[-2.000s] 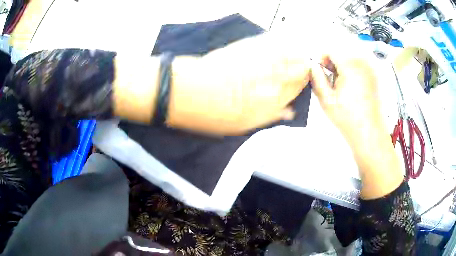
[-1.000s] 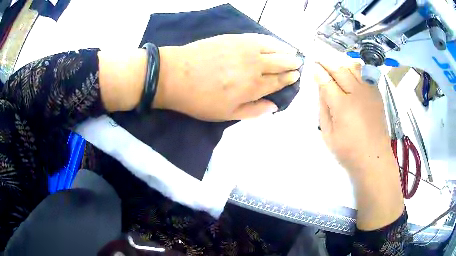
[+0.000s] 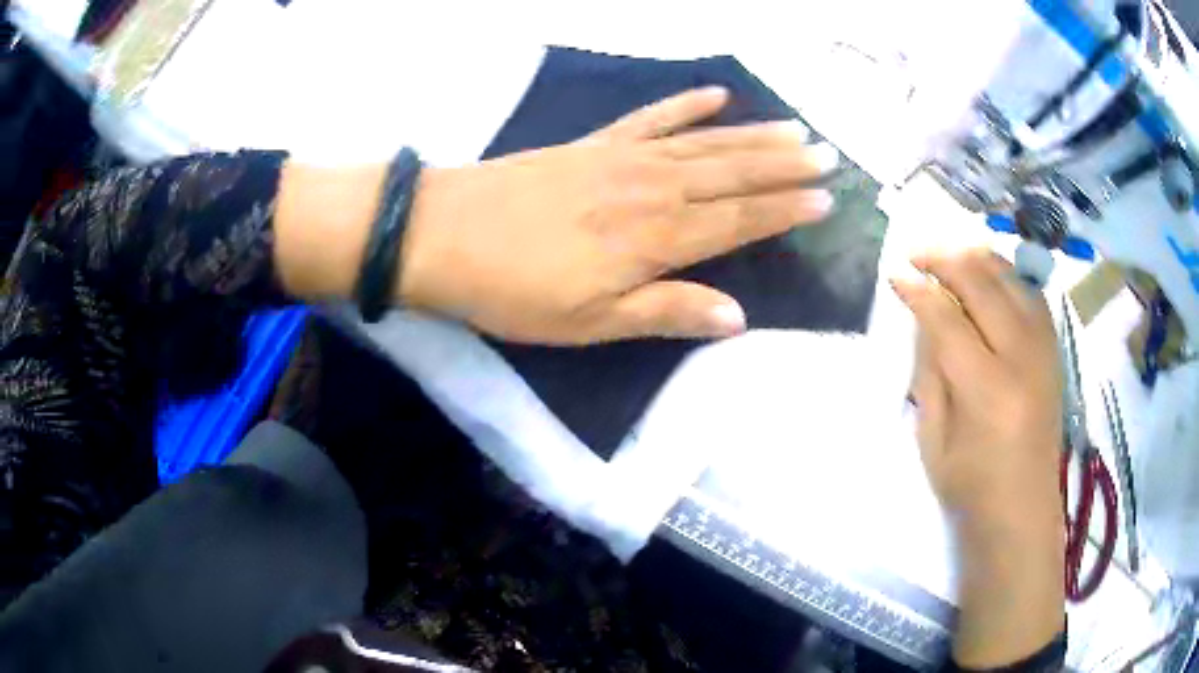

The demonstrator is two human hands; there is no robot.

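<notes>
A dark fabric panel (image 3: 789, 270) lies flat over white fabric (image 3: 506, 414), whose edge hangs past the table's front at the lower left. My left hand (image 3: 618, 230) lies palm down on the dark panel with its fingers spread. My right hand (image 3: 993, 368) rests to the right of the panel, near the needle area, with its fingers bent together. What is under its fingertips is washed out in the glare, so I cannot tell if it grips anything.
The sewing machine head (image 3: 1039, 197) stands at the upper right. Red-handled scissors (image 3: 1089, 526) lie right of my right hand, with thin tweezers (image 3: 1122, 473) beside them. A ruler scale (image 3: 802, 579) runs along the front edge. A blue bin (image 3: 224, 408) shows at the lower left.
My left hand has opened, its fingers spreading flat over the dark panel where they were closer together before. More of the panel's right part shows. The whole view has shifted.
</notes>
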